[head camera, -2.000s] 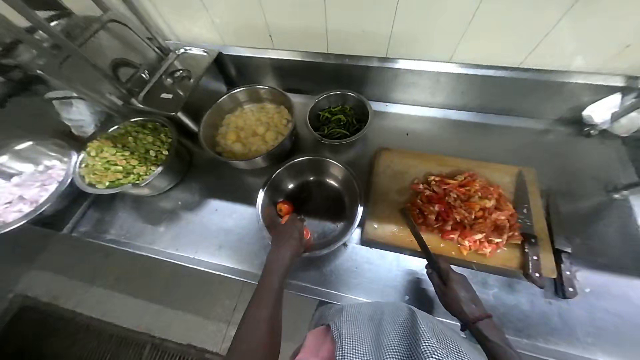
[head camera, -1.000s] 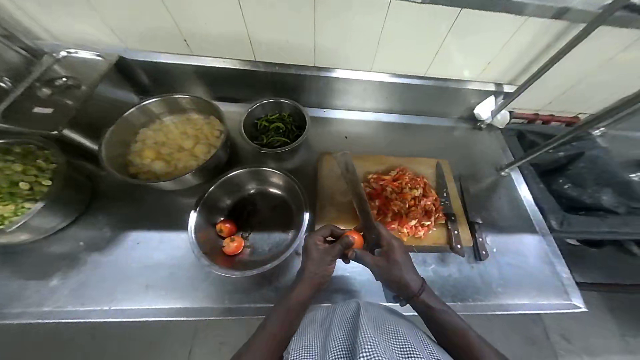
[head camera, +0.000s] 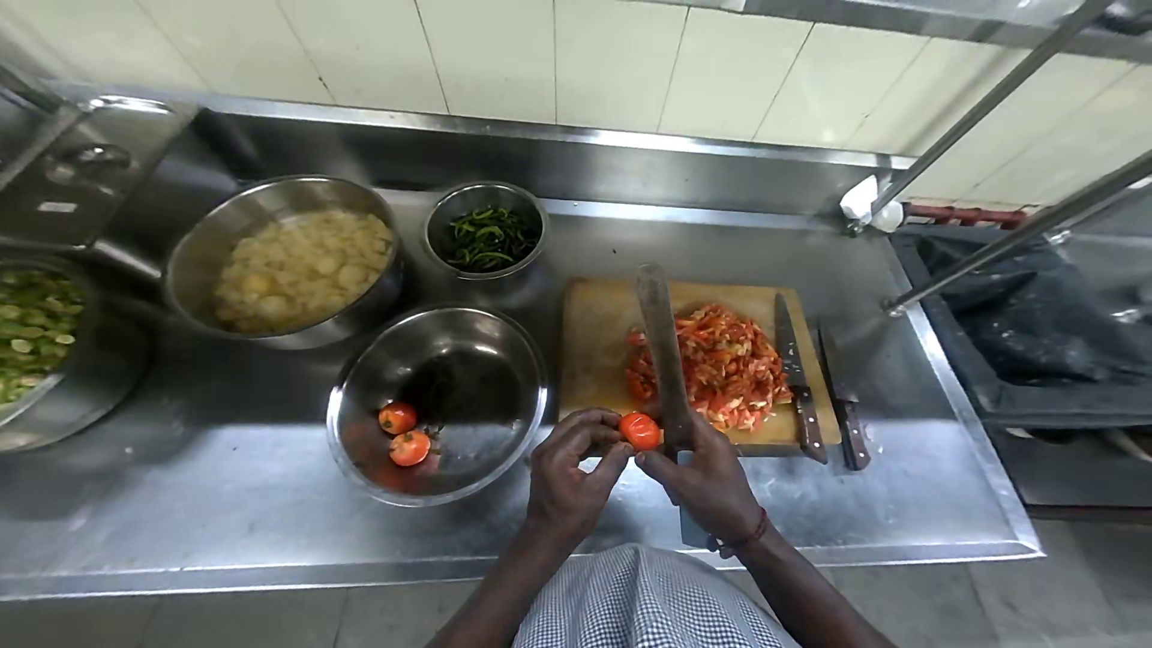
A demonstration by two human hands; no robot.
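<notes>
My left hand (head camera: 576, 468) holds a small red tomato (head camera: 640, 431) between its fingers, in front of the wooden cutting board (head camera: 594, 360). My right hand (head camera: 706, 472) grips a knife (head camera: 661, 337), its broad blade pointing away from me over the board, and its thumb is close to the tomato. Chopped tomatoes (head camera: 733, 360) lie heaped on the board. A brown-handled knife (head camera: 799, 382) rests on the board's right side, and a second one (head camera: 846, 409) lies on the counter beside it. Two tomatoes (head camera: 409, 448) sit in the wide steel bowl (head camera: 486, 337) at left.
Behind the wide bowl stand a small steel bowl of green chillies (head camera: 490, 238) and a large pot of pale cut pieces in liquid (head camera: 306, 265). A pot of chopped green vegetables (head camera: 36, 337) is at far left. Metal posts (head camera: 999, 90) rise at right, beside a black-lined bin (head camera: 1035, 315).
Two seconds ago my left hand was in the wide bowl; it now holds a tomato beside the knife. The right hand's knife has swung to point away from me. The view has shifted right.
</notes>
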